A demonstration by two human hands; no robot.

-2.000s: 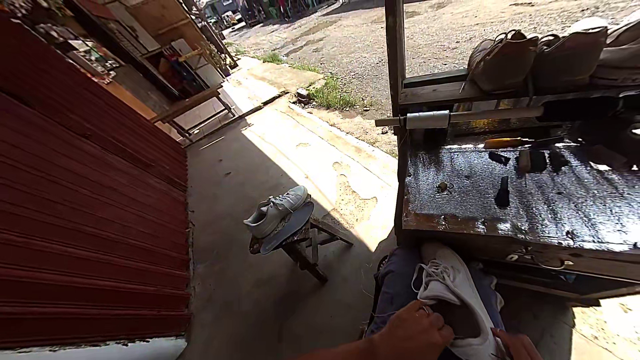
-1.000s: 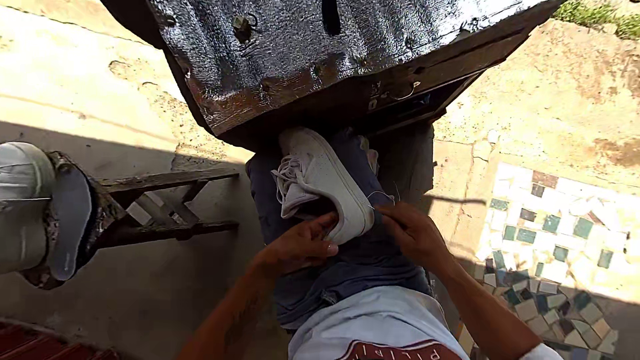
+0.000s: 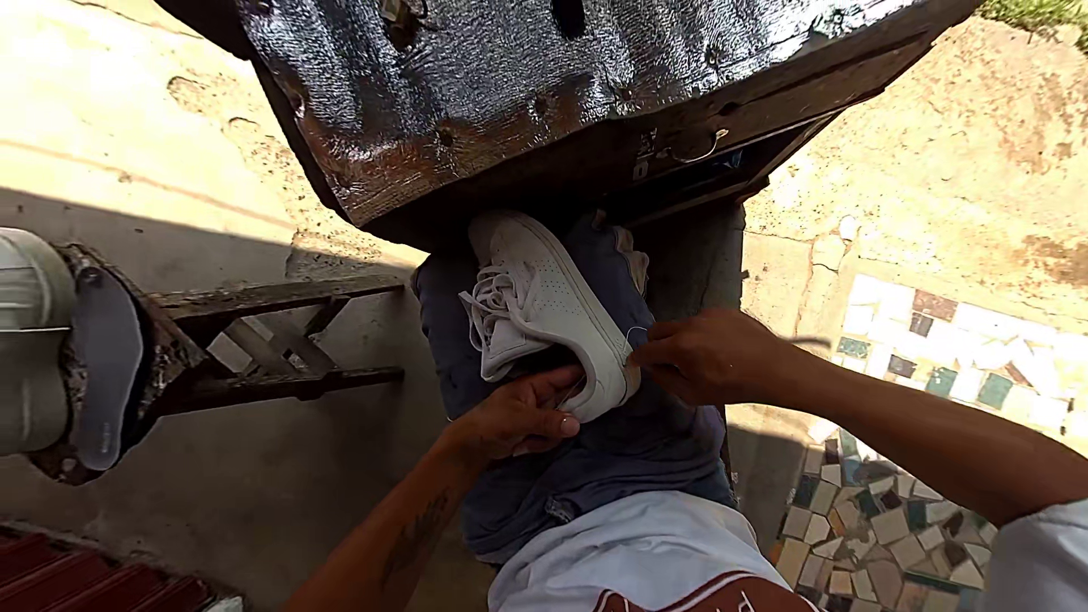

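A white lace-up sneaker (image 3: 557,297) lies on my lap, toe pointing away from me, its sole edge turned up to the right. My left hand (image 3: 523,414) grips the heel collar, with fingers inside the shoe opening and the thumb outside. Beside the heel, my right hand (image 3: 714,357) has its fingers pinched together at the sole edge. A thin white thread (image 3: 633,331) loops between those fingers and the shoe. Whether a needle or awl is inside the right fingers cannot be seen.
A workbench (image 3: 510,102) with a shiny metallic covering stands just beyond my knees, its drawer (image 3: 722,166) partly open. At left, a wooden stool (image 3: 272,297) holds a grey insole (image 3: 106,365) and another white shoe (image 3: 30,340). Mosaic tiling (image 3: 892,518) lies at right.
The view has swung down and right since the oldest frame. My right hand has come away from low beside the shoe to the heel's right side, and the thread now shows there.
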